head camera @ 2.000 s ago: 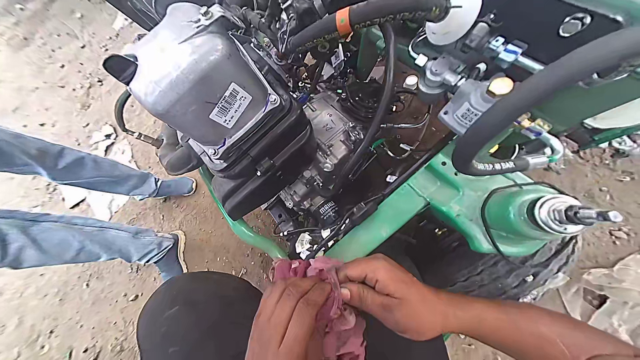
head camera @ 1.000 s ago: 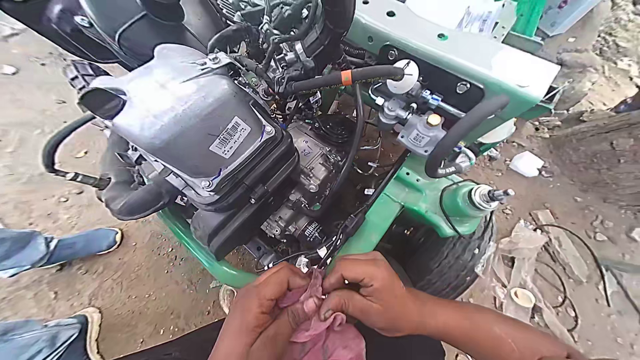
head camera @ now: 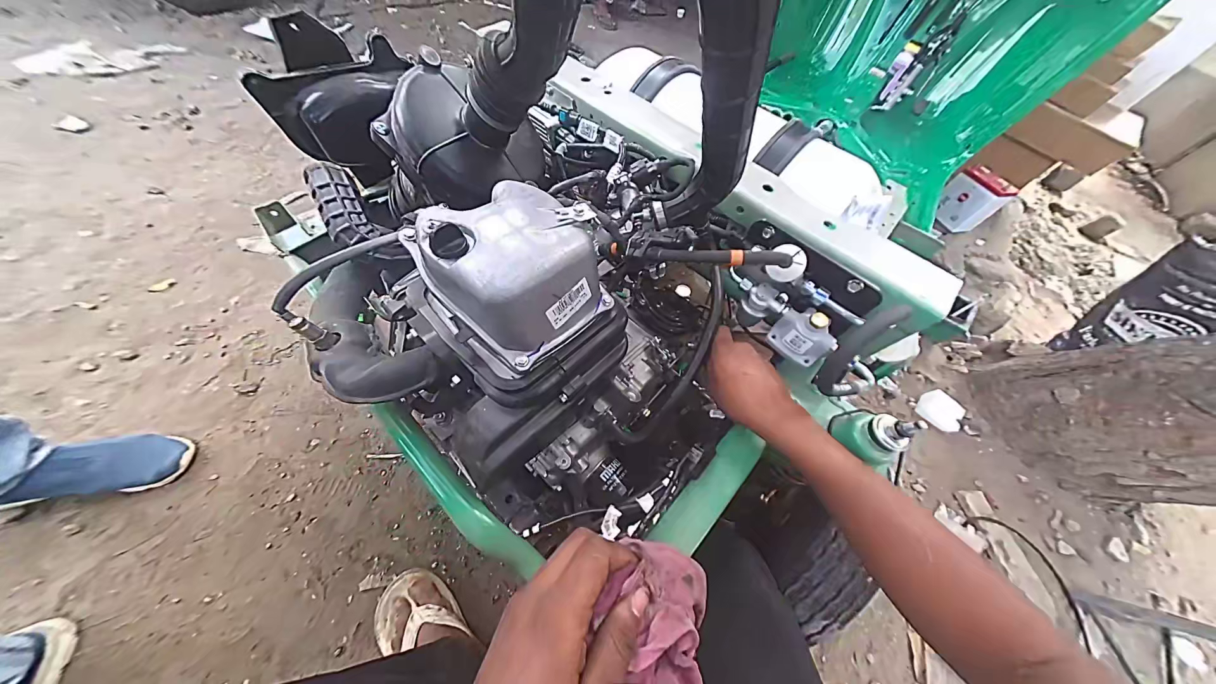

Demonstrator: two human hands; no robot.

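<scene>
A crumpled pink cloth (head camera: 665,608) is gripped in my left hand (head camera: 570,608), low in the head view, just before the green frame tube (head camera: 712,484). My right hand (head camera: 746,380) reaches into the engine bay beside a curved black hose (head camera: 703,366), left of a grey metal valve unit (head camera: 801,339). Its fingertips are hidden among the parts, so what they touch cannot be seen. The engine with its grey metal cover (head camera: 513,275), bearing a label, stands left of that hand.
A black air duct (head camera: 736,104) rises behind the engine. White cylinders (head camera: 826,176) lie behind the pale green crossbar (head camera: 864,247). At right are a tyre (head camera: 817,560) and a log (head camera: 1102,418). Another person's shoe (head camera: 161,463) is on the dirt at left.
My right hand has left the cloth and moved forward into the engine bay. My left hand still grips the cloth. The view has shifted to show more behind the engine.
</scene>
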